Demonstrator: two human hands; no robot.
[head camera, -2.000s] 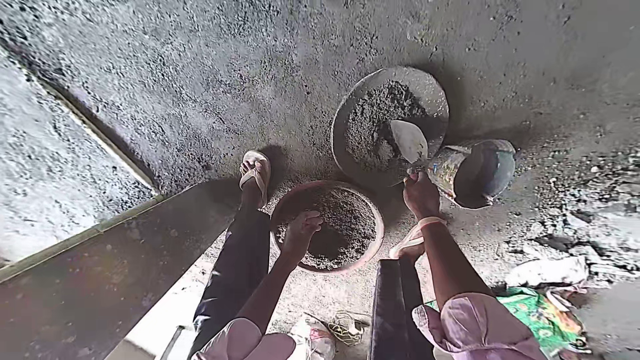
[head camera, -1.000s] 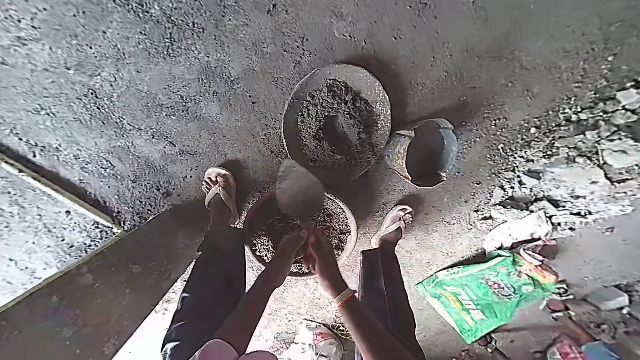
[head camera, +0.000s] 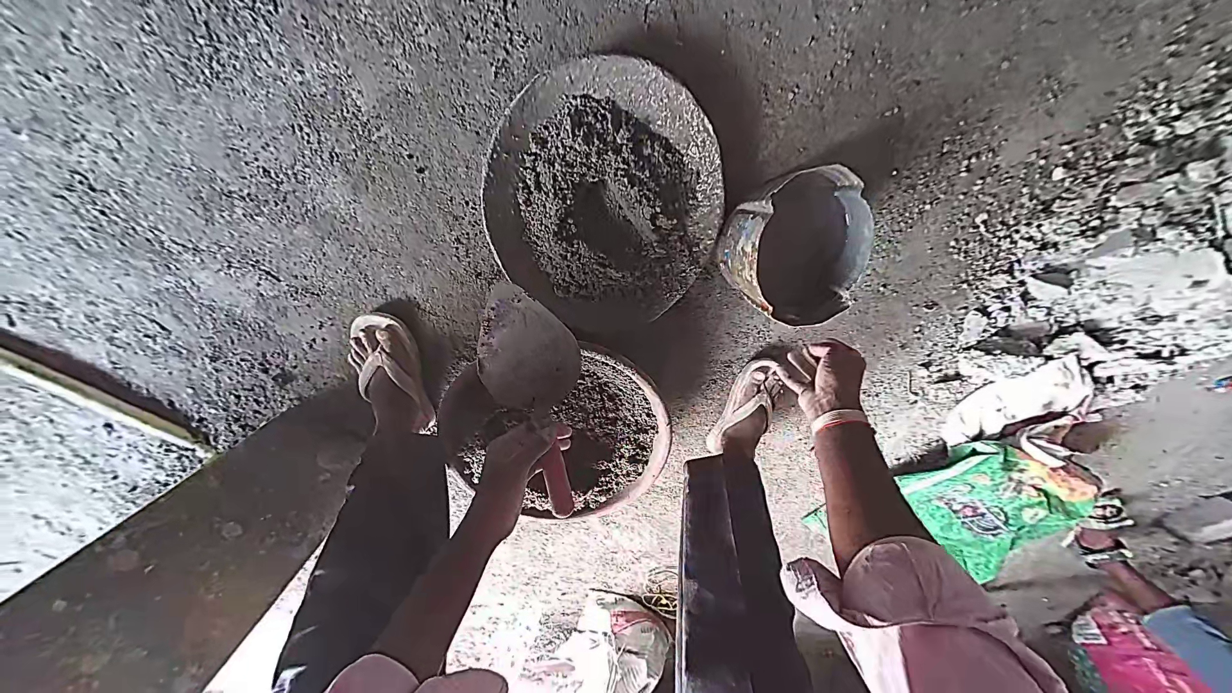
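Note:
My left hand (head camera: 525, 452) is closed around the pinkish handle of a mason's trowel (head camera: 529, 351), whose rounded grey blade lies over the left rim of a reddish basin (head camera: 662, 433) with dark mortar or soil mix in it. Beyond, a larger round metal pan (head camera: 707, 144) has a heap of similar mix (head camera: 616, 173) with a hollow in the middle. My right hand (head camera: 833, 380) is raised just below a cut-open, stained bucket (head camera: 746, 245), fingers bent, not touching it; whether something small is between the fingers cannot be told.
My sandalled feet stand either side of the basin. A green printed sack (head camera: 972, 510), a white bag (head camera: 1020, 399) and rubble (head camera: 1136, 279) lie at the right. At the lower right edge another person's hand (head camera: 1102, 549) shows. A dark slab (head camera: 183, 539) runs along the left.
The trowel was in my right hand at the pan, then both hands were together over the basin. Now my left hand has it, and my right hand has moved away to the right.

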